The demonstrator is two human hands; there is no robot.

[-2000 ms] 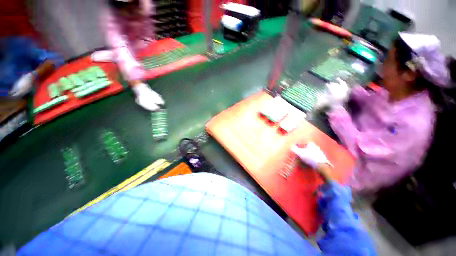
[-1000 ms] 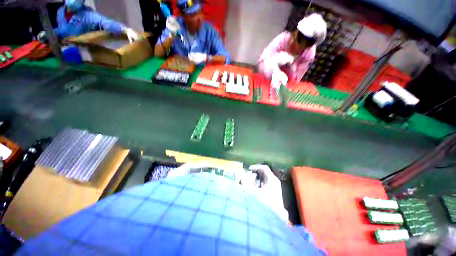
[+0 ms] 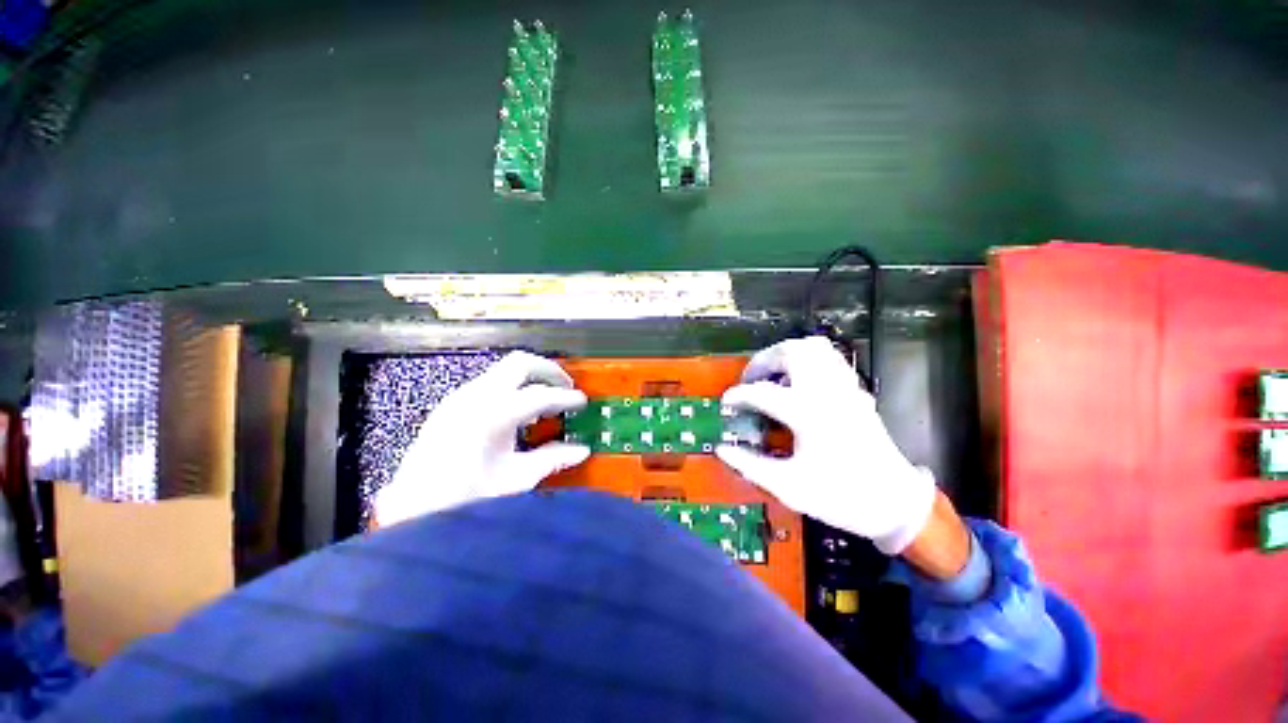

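A green circuit board lies across the orange fixture. My left hand, in a white glove, grips its left end between thumb and fingers. My right hand, also in a white glove, grips its right end the same way. A second green board lies in the fixture nearer to me, its left part hidden behind my blue clothing. The screw tray with speckled silvery screws is left of the fixture, partly covered by my left hand.
Two green boards lie on the green conveyor beyond. Silvery ridged bars sit on a cardboard box at left. A red mat with finished assemblies is at right. A black cable loops behind the fixture.
My view has turned down to the fixture. My right hand was over the red mat two seconds ago; both hands are now at the board, which shows clearly.
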